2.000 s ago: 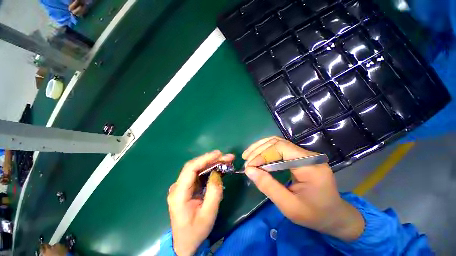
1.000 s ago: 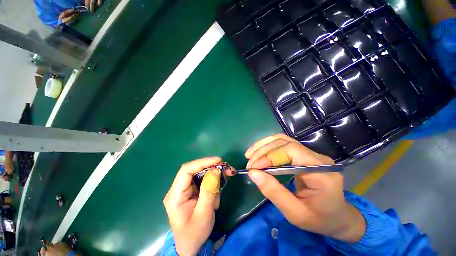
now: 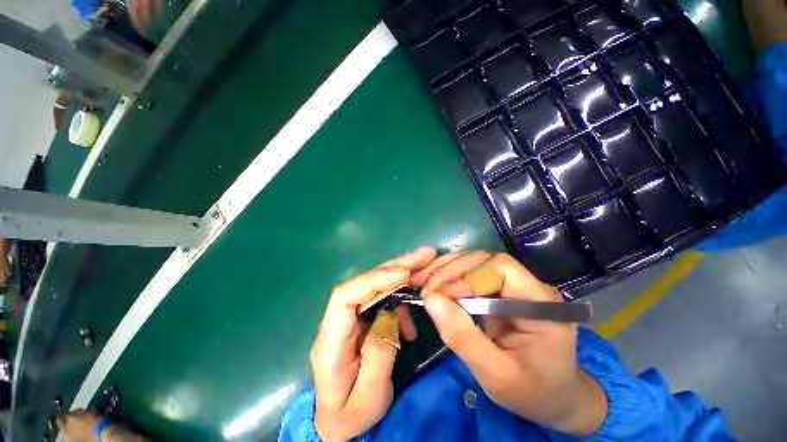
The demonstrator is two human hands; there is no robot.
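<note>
My left hand (image 3: 358,354), with a tan finger cot on its thumb, holds a small dark electronic module (image 3: 386,304) between thumb and fingers at the lower middle. The fingers hide much of the module. My right hand (image 3: 509,345), with a tan cot on a finger, holds silver tweezers (image 3: 526,309) between thumb and fingers. The tweezers lie nearly level, wide end to the right. Their tip points left at the module; whether it touches is hard to tell. The fingertips of both hands meet or nearly meet above the module.
A black blister tray (image 3: 565,294) lies at the upper right on the green bench (image 3: 380,147). A white rail (image 3: 285,142) and grey post (image 3: 95,217) are at left, with small modules (image 3: 86,335) on the belt beyond. Another person's hand (image 3: 86,426) is at lower left, a blue sleeve at right.
My left hand has moved right and turned, bringing its fingertips to my right hand. The module is now more hidden. The tweezers tilt slightly differently. Another person's hand at lower left has shifted.
</note>
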